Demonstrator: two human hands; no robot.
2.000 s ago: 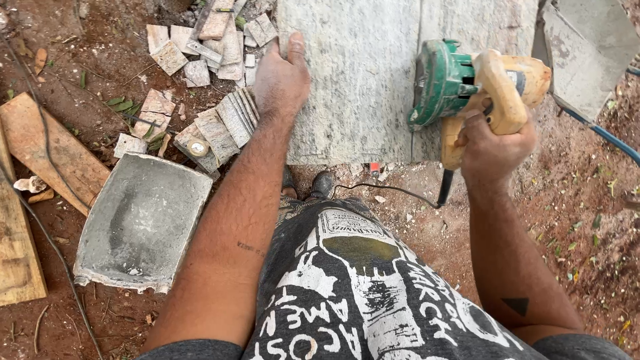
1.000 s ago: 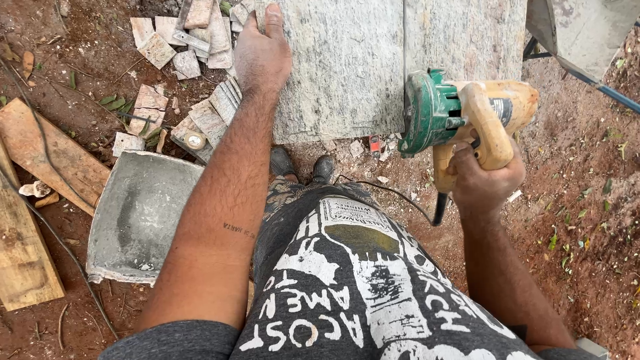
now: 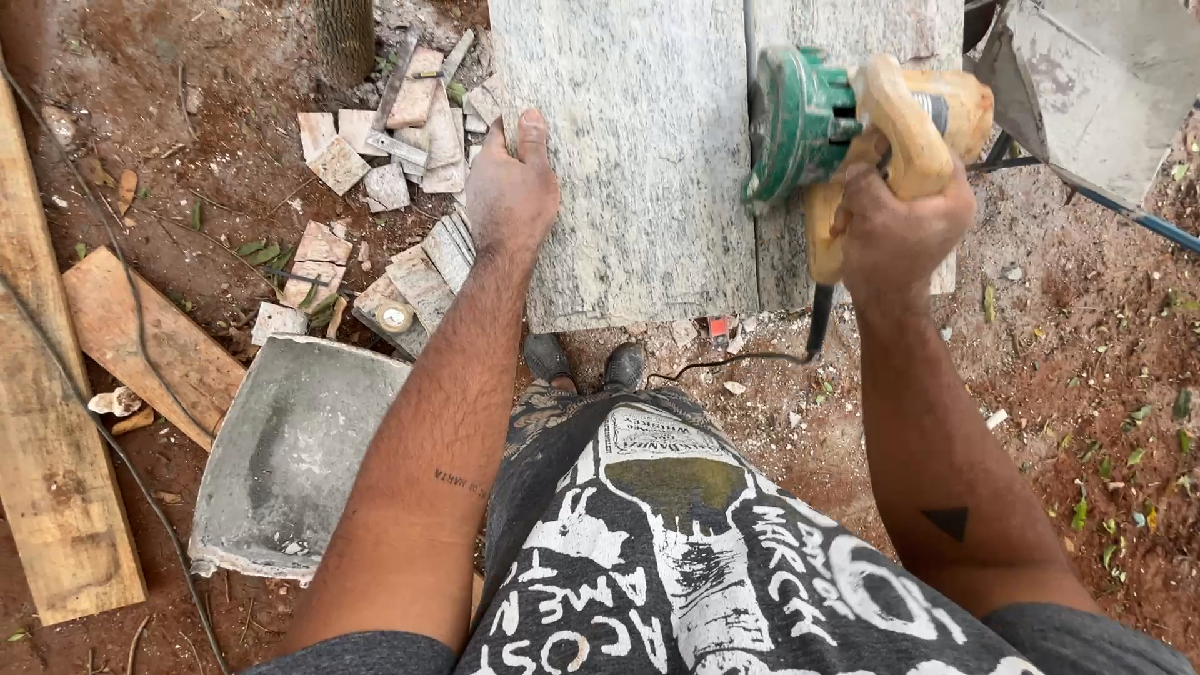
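A grey speckled stone slab [image 3: 647, 169] lies in front of me, with a straight dark line between it and a second slab piece [image 3: 783, 253] on its right. My left hand [image 3: 514, 187] grips the left edge of the slab, thumb on top, the other fingers mostly hidden. My right hand [image 3: 900, 220] is closed round the yellow handle of a circular stone-cutting saw [image 3: 806, 131] with a green guard. The saw rests over the dark line; its blade is hidden by the guard. A black power cord [image 3: 820, 319] hangs from the handle.
Cut stone pieces [image 3: 337, 167] and a roll of tape [image 3: 395, 317] lie left of the slab. A mortar-crusted tub [image 3: 300, 450], wooden boards [image 3: 66, 450] and a tree trunk [image 3: 344, 42] are further left. A wheelbarrow-like metal tray [image 3: 1097, 84] stands at right. The cord trails near my feet [image 3: 623, 366].
The saw in my right hand has moved away from me along the slabs, compared with one second ago. My left hand stays at the slab's left edge. The view has shifted somewhat.
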